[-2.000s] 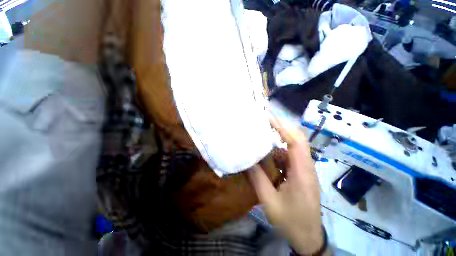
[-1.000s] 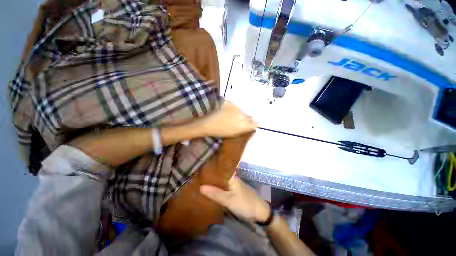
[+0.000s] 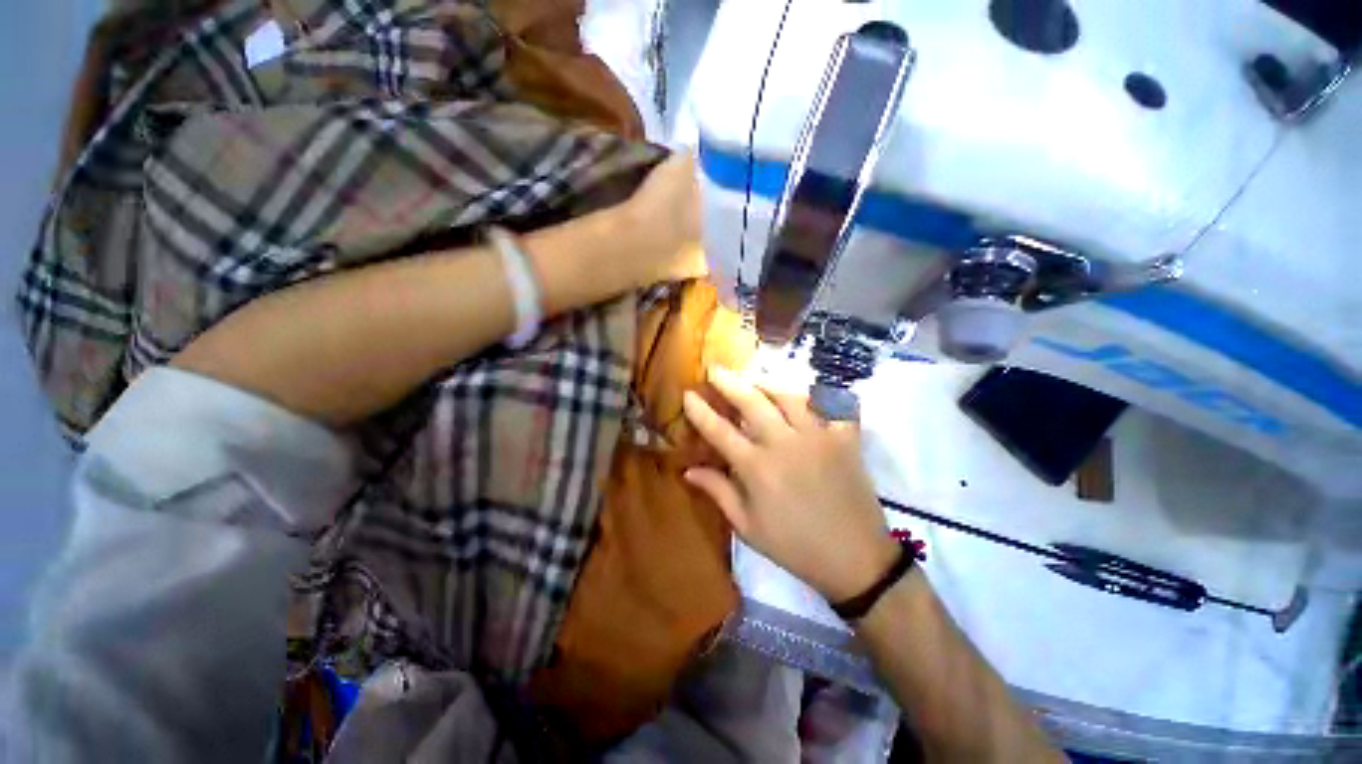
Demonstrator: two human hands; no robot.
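The plaid shell fabric (image 3: 523, 478) spreads from the upper left over the lap, with a small white label (image 3: 265, 44) on it. The brown lining (image 3: 635, 582) lies along its right side and reaches the lit needle area (image 3: 769, 355) of the sewing machine (image 3: 926, 194). My left hand (image 3: 662, 224) is closed on the fabric edge just left of the machine head; its fingertips are hidden. My right hand (image 3: 799, 485) lies with spread fingers on the brown lining, fingertips beside the needle area. The needle itself is lost in glare.
On the white table are a dark phone (image 3: 1041, 418), a small brown scrap (image 3: 1095, 472) and a black rod with clip (image 3: 1128, 576). The ruler-marked table edge (image 3: 807, 645) curves along the bottom right. A bit of blue (image 3: 341, 694) shows at the lower left.
The head view is closer to the machine. The white padded layer seen earliest is out of view. My right hand has moved up from the table's front edge to the needle area, with the lining under it.
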